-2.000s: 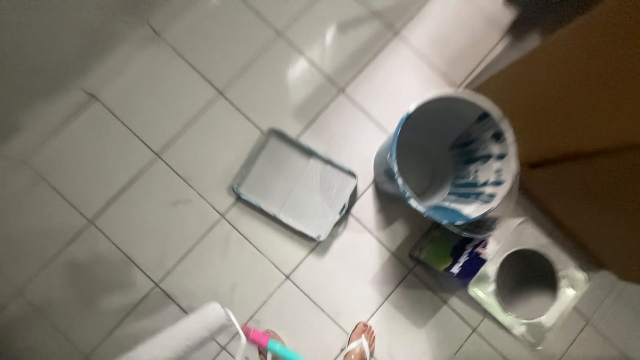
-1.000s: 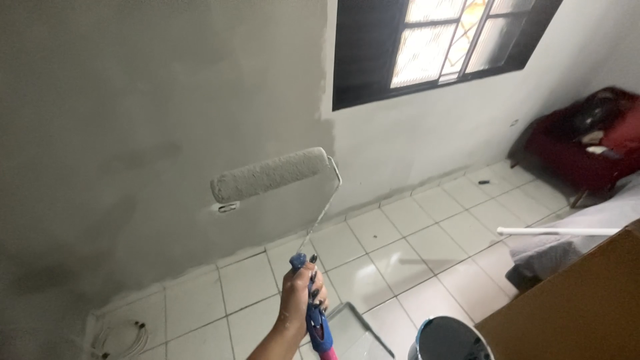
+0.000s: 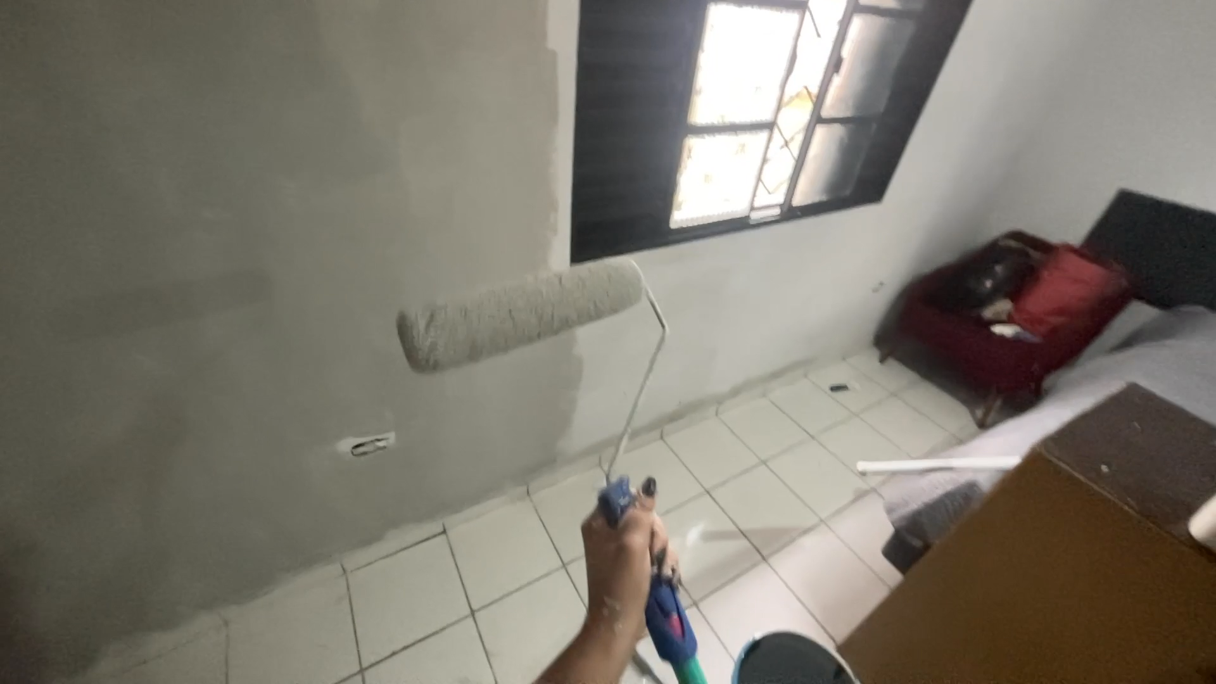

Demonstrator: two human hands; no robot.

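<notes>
My left hand (image 3: 616, 560) is closed around the blue grip (image 3: 669, 622) of a paint roller, where its wire frame meets a green pole that runs out at the bottom edge. The wire frame (image 3: 643, 389) rises from the hand and bends to the roller sleeve (image 3: 522, 313), which is coated in grey paint. The sleeve lies level in front of the wall (image 3: 427, 190), near the edge of the darker grey area; whether it touches the wall cannot be told. Right of the hand, a bucket (image 3: 793, 660) shows only its upper part. My right hand is out of view.
A dark-framed window (image 3: 627, 142) is at upper right. A wall box opening (image 3: 369, 445) lies low on the wall. A red armchair (image 3: 959, 342) holding a cushion stands far right. A brown box-like piece (image 3: 1026, 551) and a white rod (image 3: 936, 465) are at right, above a tiled floor (image 3: 408, 589).
The view has swung up from the floor, where an earlier frame shows a paint tray and the bucket, to the wall. My left hand keeps its hold on the roller.
</notes>
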